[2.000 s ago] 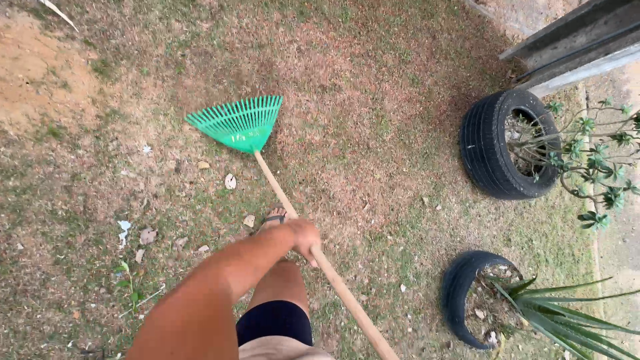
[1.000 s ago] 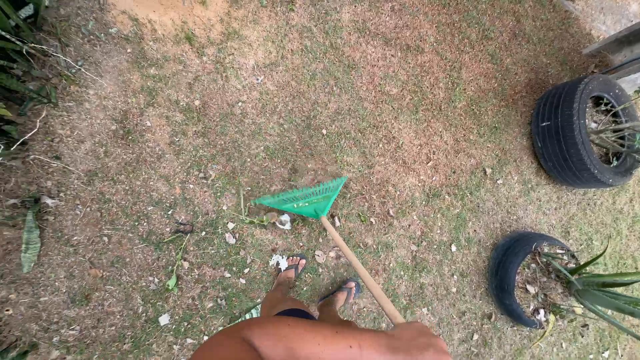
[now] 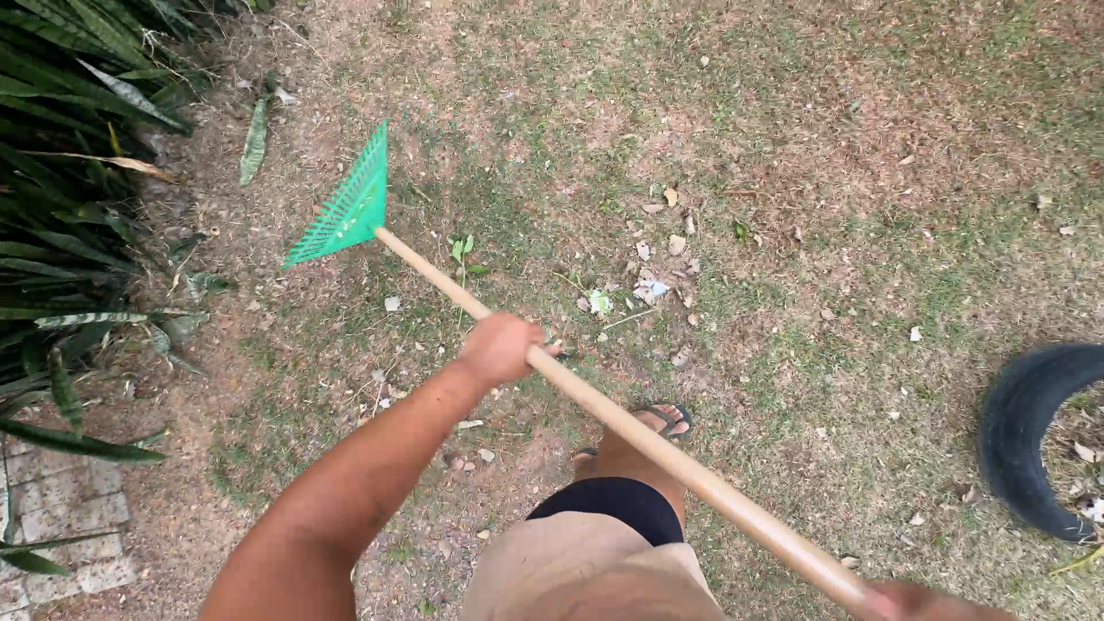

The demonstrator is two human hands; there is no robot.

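My left hand (image 3: 503,347) grips the wooden handle (image 3: 655,440) of a leaf rake partway down its length. At the lower right edge my right hand (image 3: 914,600), partly cut off by the frame, is closed around the upper part of the same handle. The green plastic rake head (image 3: 354,207) is at the upper left, over dry, patchy grass, its tines pointing left. Dry leaves and pale scraps (image 3: 651,289) lie in a loose cluster right of the handle. A green leafy sprig (image 3: 462,250) lies just right of the rake head.
Snake plants (image 3: 69,216) crowd the left edge, above paving bricks (image 3: 73,517) at the lower left. A tire planter (image 3: 1026,440) stands at the right edge. My sandaled foot (image 3: 668,420) is on the grass below the handle. A fallen striped leaf (image 3: 254,142) lies near the plants.
The rake head has moved left toward the snake plants, and its tines now point left. The view has shifted left. Both hands now show on the handle.
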